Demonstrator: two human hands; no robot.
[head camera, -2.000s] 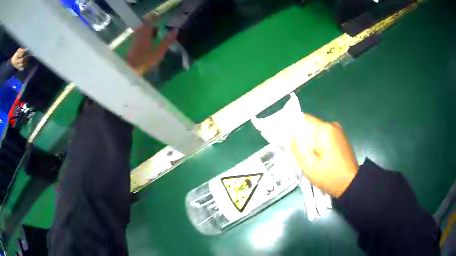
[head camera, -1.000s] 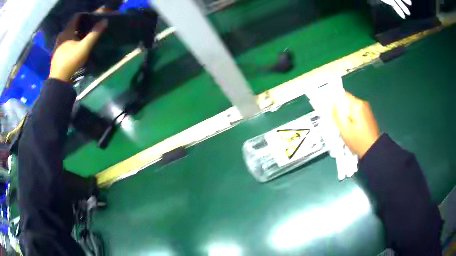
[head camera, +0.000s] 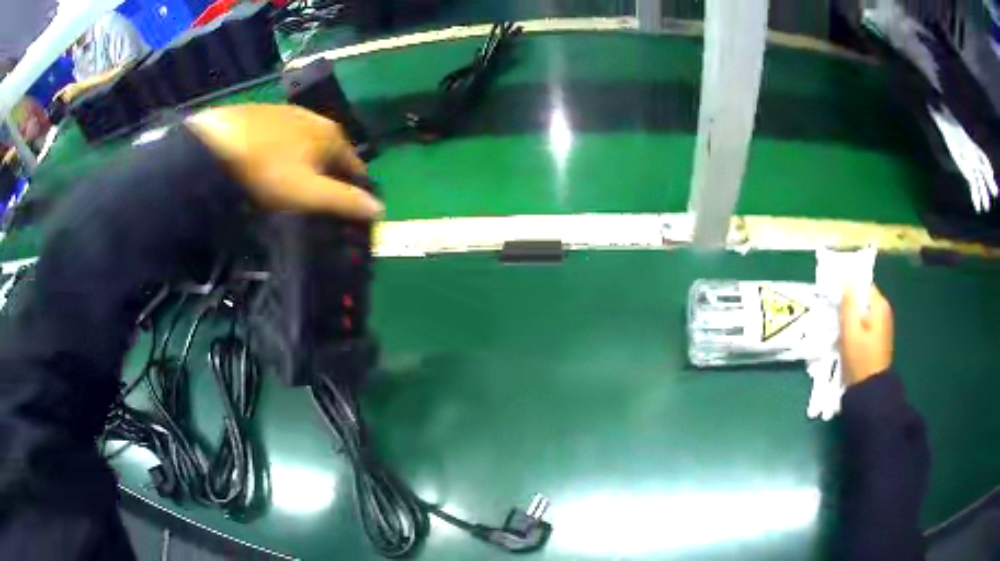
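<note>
My left hand (head camera: 287, 159) grips the top of a black power strip (head camera: 327, 290) with orange-red marks, at the left; the strip is slightly blurred. Its coiled cord (head camera: 378, 499) hangs down to the green bench, and the plug (head camera: 524, 528) lies at the front with its pins up. My right hand (head camera: 866, 334) holds a white cloth (head camera: 844, 271) at the right, beside the cap end of a clear bottle (head camera: 718, 321) lying on its side. The bottle has a yellow triangle warning label. The cap end is hidden by the cloth and hand.
More coiled black cords (head camera: 230, 427) lie at the left under my forearm. A grey-white post (head camera: 728, 121) stands on the yellow-and-white rail (head camera: 603, 232). Across it are another black strip with a cord (head camera: 474, 77), a black row of strips (head camera: 181, 77), white gloves (head camera: 965, 159) and a person's arm (head camera: 93, 82).
My left hand has come back from across the rail and now holds a power strip on the near side. The view has turned; my right hand stays with the cloth by the bottle.
</note>
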